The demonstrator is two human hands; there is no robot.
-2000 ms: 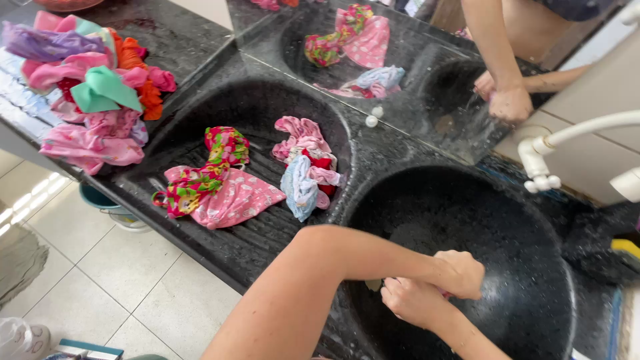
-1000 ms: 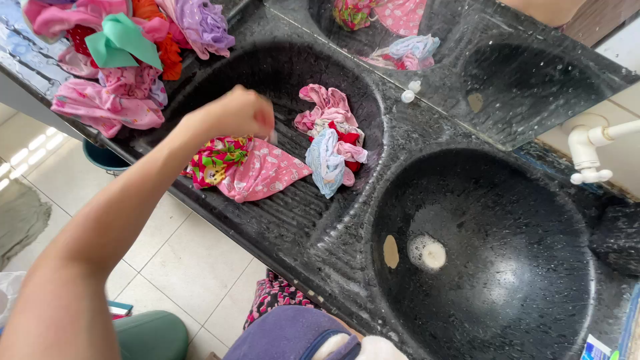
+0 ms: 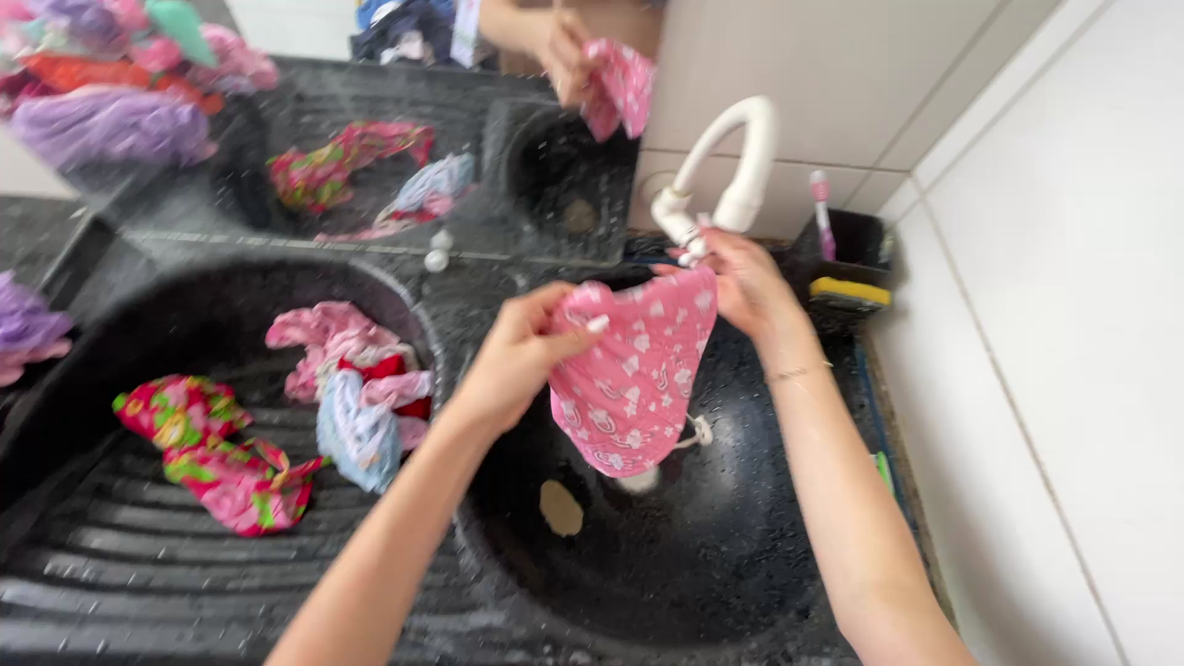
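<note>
My left hand (image 3: 532, 356) pinches one side of a pink printed cloth (image 3: 634, 379), which hangs over the round black sink basin (image 3: 684, 573). At the white faucet (image 3: 693, 242), my right hand (image 3: 745, 277) has its fingers on or beside the valve handle and touches the cloth's upper right corner. Whether that hand grips the cloth is hard to tell. A white cord with a stopper hangs from the cloth's lower edge. In the ribbed basin to the left lie a pink, red and green garment (image 3: 231, 453) and a bunch of pink, red and light blue cloths (image 3: 361, 407).
A mirror (image 3: 388, 102) behind the sinks reflects the basins and cloths. Beside the faucet stand a black holder (image 3: 856, 245) with a pink toothbrush (image 3: 822, 217) and a yellow and black sponge (image 3: 849, 293). Purple and pink cloths (image 3: 28, 324) lie at the left edge.
The pink printed cloth was lying in the ribbed basin and is now held up over the round basin. My right hand is now at the faucet. The view has swung right.
</note>
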